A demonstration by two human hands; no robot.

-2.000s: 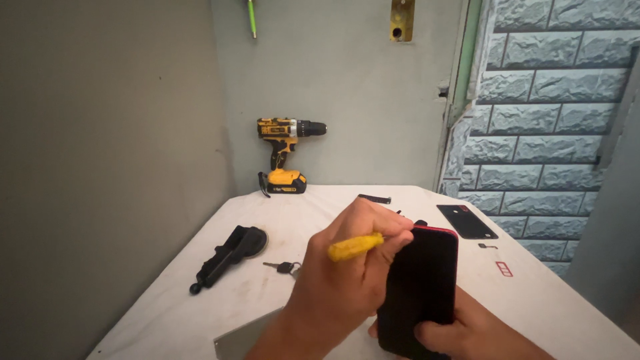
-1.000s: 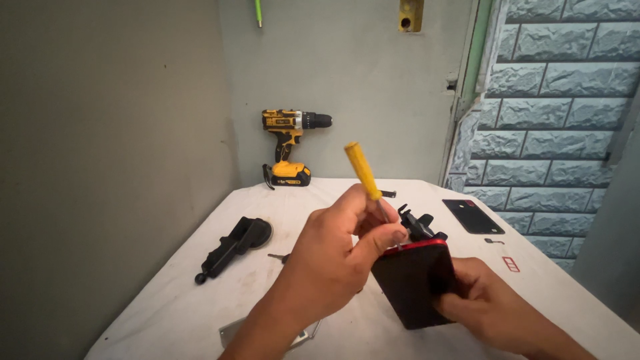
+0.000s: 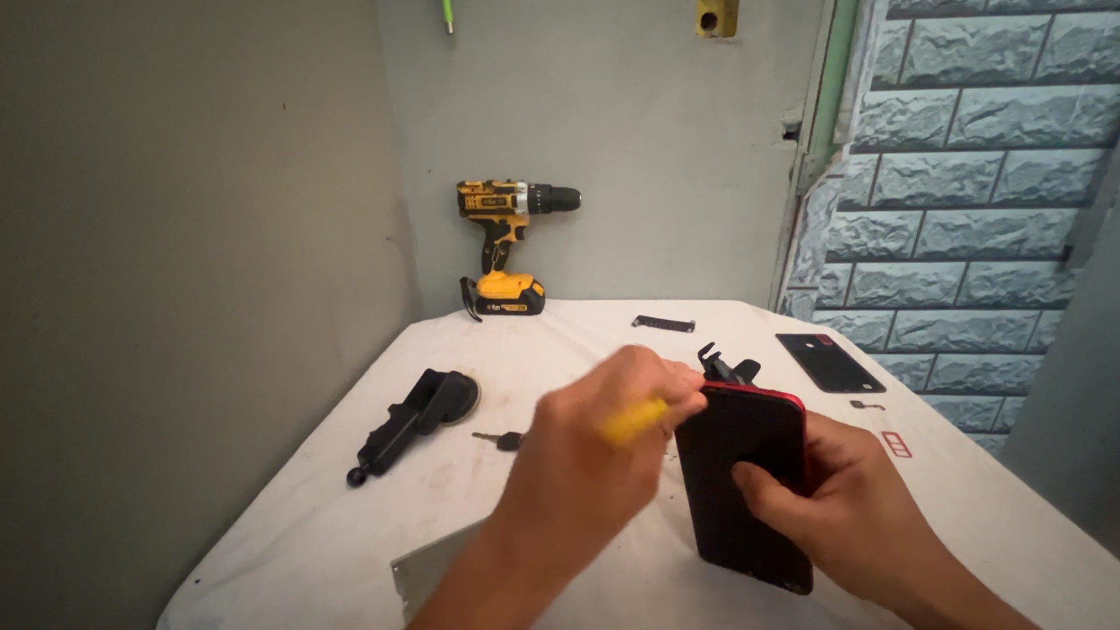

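Observation:
My right hand [image 3: 840, 499] grips a smartphone [image 3: 744, 481] with a red frame, held upright and tilted, its dark screen towards me and the thumb on the glass. At the phone's top left corner, my left hand [image 3: 604, 437] pinches a tool with a yellow handle [image 3: 634, 422]; the handle is blurred and the tip is hidden by the fingers. Just behind the phone's top edge lies a black clamp-like holder [image 3: 731, 366], partly covered. A key [image 3: 500, 440] rests left of my left hand, and a flat grey plate [image 3: 437, 560] is partly under that forearm.
A yellow and black cordless drill [image 3: 503, 249] stands at the back of the cloth-covered table [image 3: 306, 516]. A black suction-cup mount [image 3: 411, 420] lies at left. Further back is a black strip [image 3: 663, 324]. A phone back cover [image 3: 831, 362], a small part [image 3: 866, 405] and a red frame-like piece [image 3: 897, 444] lie at right.
The yellow handle stood upright a second ago and now leans low across my left hand. The phone, tipped back then, shows its screen more fully now.

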